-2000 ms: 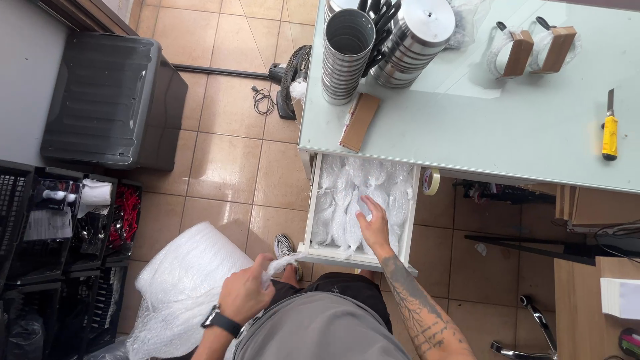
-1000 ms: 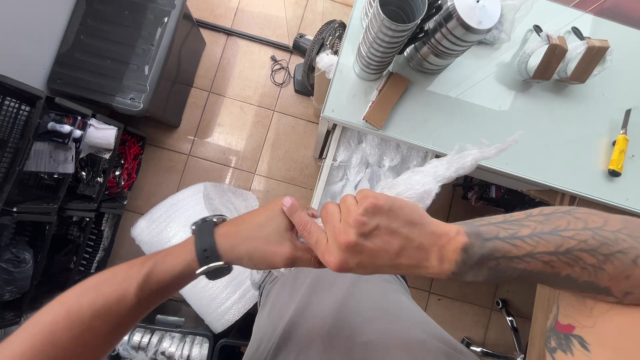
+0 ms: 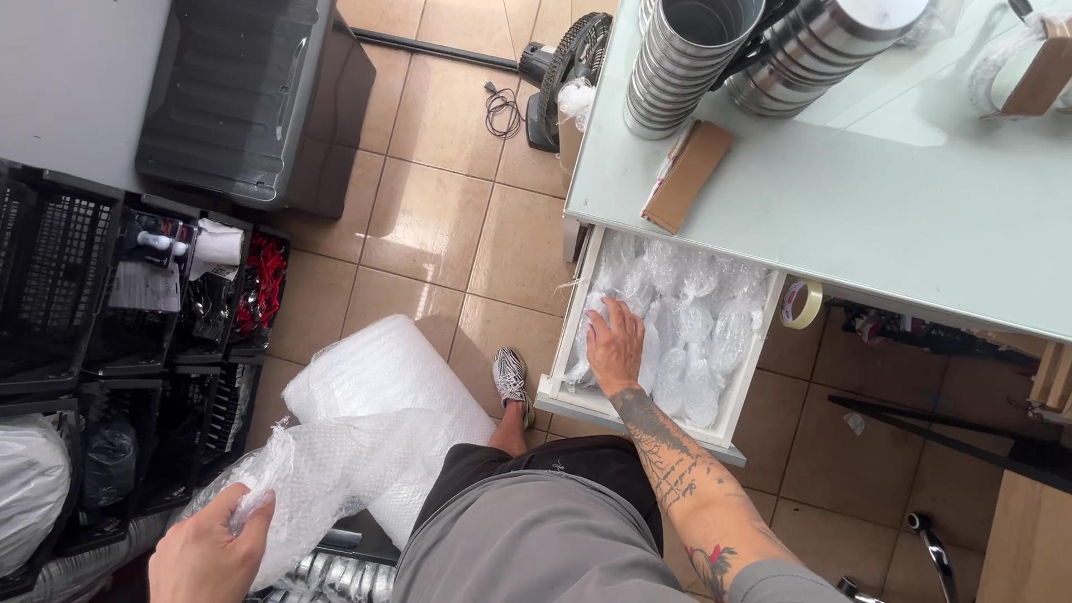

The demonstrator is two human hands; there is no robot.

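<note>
My left hand [image 3: 213,544], at the lower left, grips the gathered end of a sheet of bubble wrap [image 3: 335,452]. That sheet runs to a thick bubble wrap roll [image 3: 394,368] beside my legs. My right hand [image 3: 618,339] reaches into the open white drawer [image 3: 758,368] under the table, over its left part. Fingers spread and slightly bent, it rests on or just above bundles wrapped in bubble wrap [image 3: 691,327]; whether it grips one is not clear. The bundles lie in rows and fill the drawer.
On the glass-topped table [image 3: 888,201] stand stacked metal pots [image 3: 670,67] and a folded cardboard piece [image 3: 688,177]. A tape roll [image 3: 801,303] is beside the drawer. A black fan [image 3: 569,84] stands on the floor, left of the table. Black crates [image 3: 50,276] and a dark storage box [image 3: 243,100] line the left.
My hands were together on twisted bubble wrap a second ago; now they are apart, the left at lower left with the sheet, the right at the drawer. The wrap piece above the drawer is gone from there.
</note>
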